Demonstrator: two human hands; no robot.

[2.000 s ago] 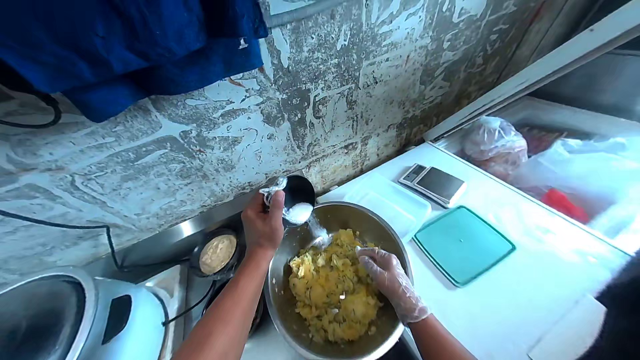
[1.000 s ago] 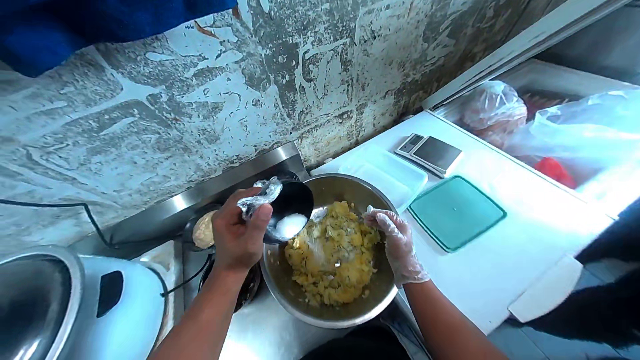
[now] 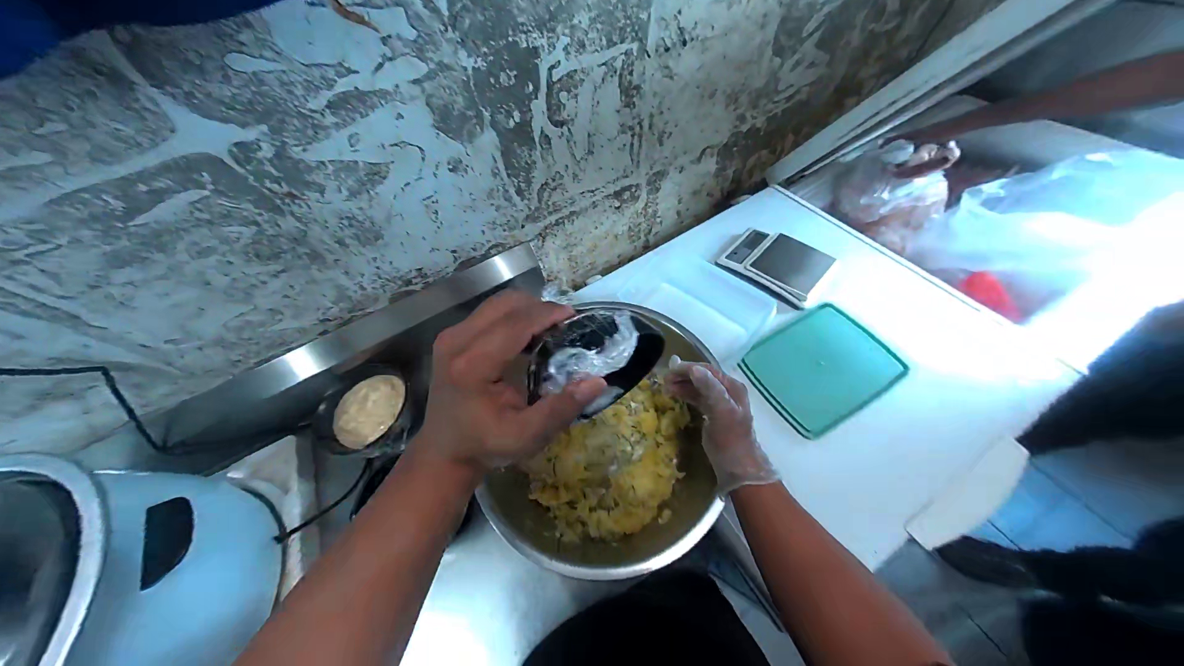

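My bare left hand [image 3: 499,379] holds a small black bowl [image 3: 638,361], tilted, with crumpled clear plastic [image 3: 592,351] on it. It is over a wide stainless steel bowl [image 3: 592,562] of yellow mashed food with green bits [image 3: 610,472]. Some white stuff shows at the black bowl's lower edge and on the food. My right hand [image 3: 717,412], in a clear plastic glove, is at the steel bowl's right side, fingers curled near the rim and the food; whether they grip anything is hard to tell.
A teal lid [image 3: 823,370], a kitchen scale [image 3: 779,266] and a clear plastic container [image 3: 708,301] lie on the white surface. Another person's arm [image 3: 1045,106] reaches over bagged food [image 3: 893,194]. A light blue appliance [image 3: 190,564] and a bowl of beige stuff [image 3: 370,412] are at left.
The black bowl has moved rightward over the steel bowl and tipped further. White stuff was falling from it two seconds ago. Another person's arm has come in at the upper right.
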